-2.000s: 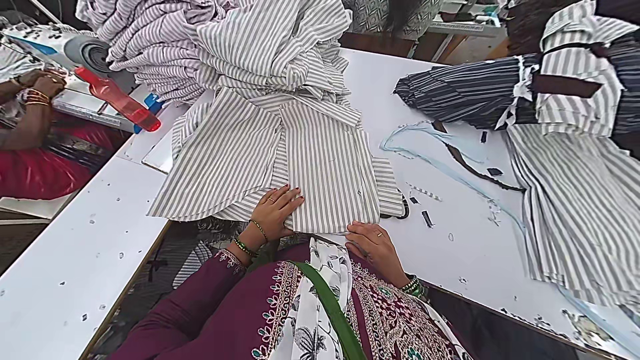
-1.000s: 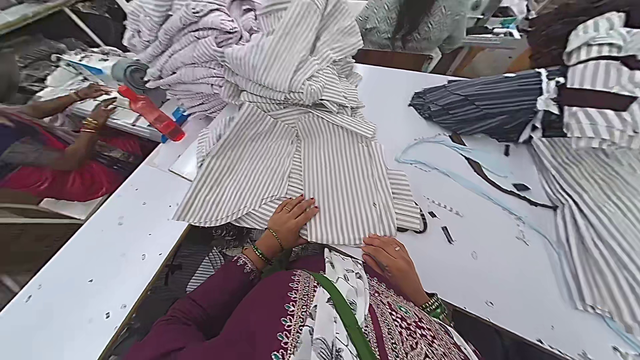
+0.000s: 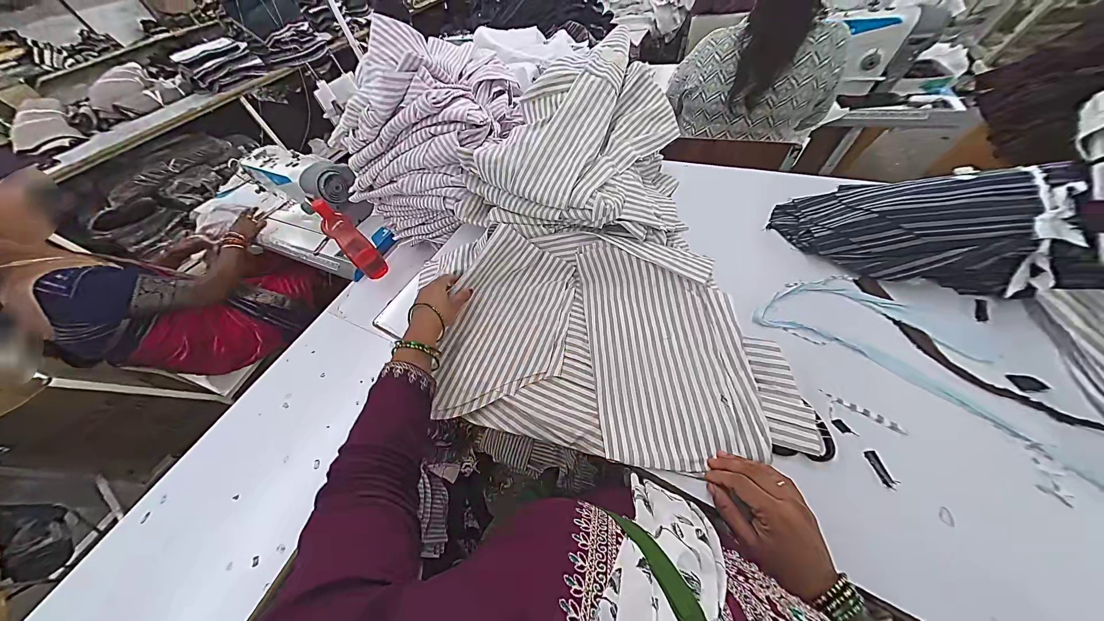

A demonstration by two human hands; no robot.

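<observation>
A grey-and-white striped garment (image 3: 664,354) lies spread on the white table, its lower edge at the table's front. My left hand (image 3: 438,309) is at the garment's upper left edge, thumb and fingers at the cloth; whether it pinches the fabric I cannot tell. My right hand (image 3: 763,509) rests at the lower right corner, its fingertips on the hem and the palm off the cloth. Just beyond the garment is a heap of the same grey-striped cloth (image 3: 569,172), with a pile of purple-striped garments (image 3: 423,147) to its left.
A red plastic bottle (image 3: 349,240) lies by the table's left edge. On the right are a dark striped bundle (image 3: 914,224), pale blue strips (image 3: 914,379) and small black scraps (image 3: 880,468). A co-worker sits at a sewing machine (image 3: 285,172) on the left; another sits beyond the table.
My left hand has moved from the garment's lower middle up to its left edge. My right hand stays near the lower right corner.
</observation>
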